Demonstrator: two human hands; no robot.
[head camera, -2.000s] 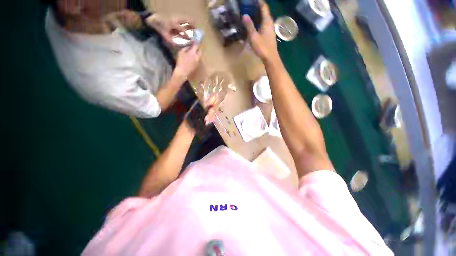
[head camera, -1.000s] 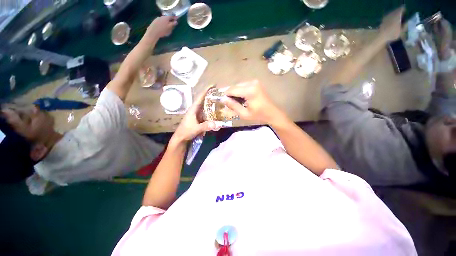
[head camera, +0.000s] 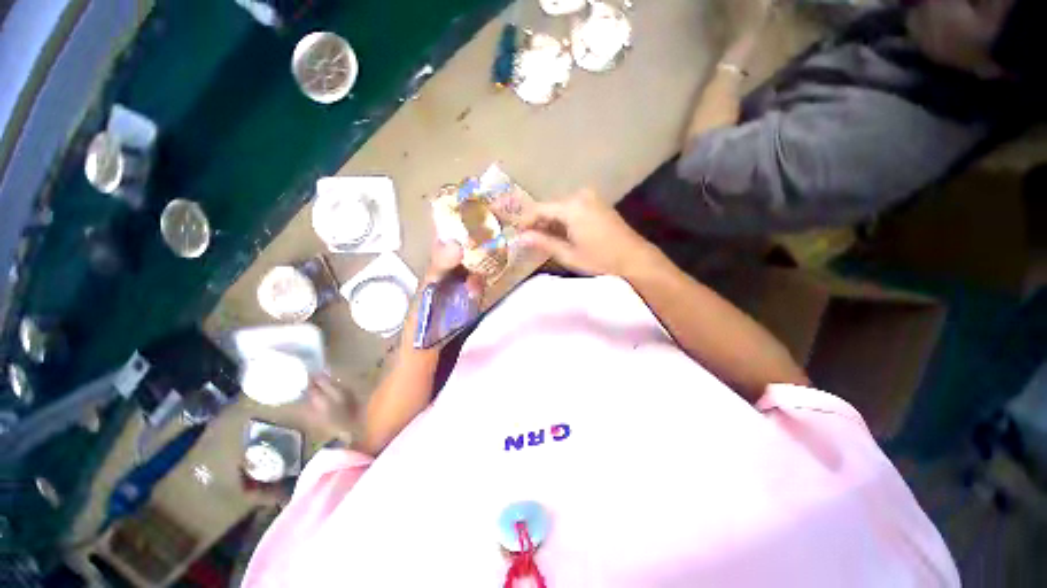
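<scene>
A shiny gold-and-white round part (head camera: 477, 224) is held between both hands over the near edge of the bench. My left hand (head camera: 446, 262) grips its left side and also holds a dark phone-like slab (head camera: 450, 310) below it. My right hand (head camera: 574, 230) has its fingers at the part's right side. Glare and blur hide the part's details and the exact finger contact.
The brown bench (head camera: 459, 132) runs diagonally. White discs on square trays (head camera: 356, 215) lie at the left. Shiny discs (head camera: 542, 69) lie farther up. The green conveyor (head camera: 247, 138) carries round housings. A person in grey (head camera: 838, 155) sits right. An open carton (head camera: 878, 345) stands behind.
The view has turned, so the bench now slants and the person in grey is nearer the upper centre. Both hands still hold the round part. The slab below my left hand shows more fully.
</scene>
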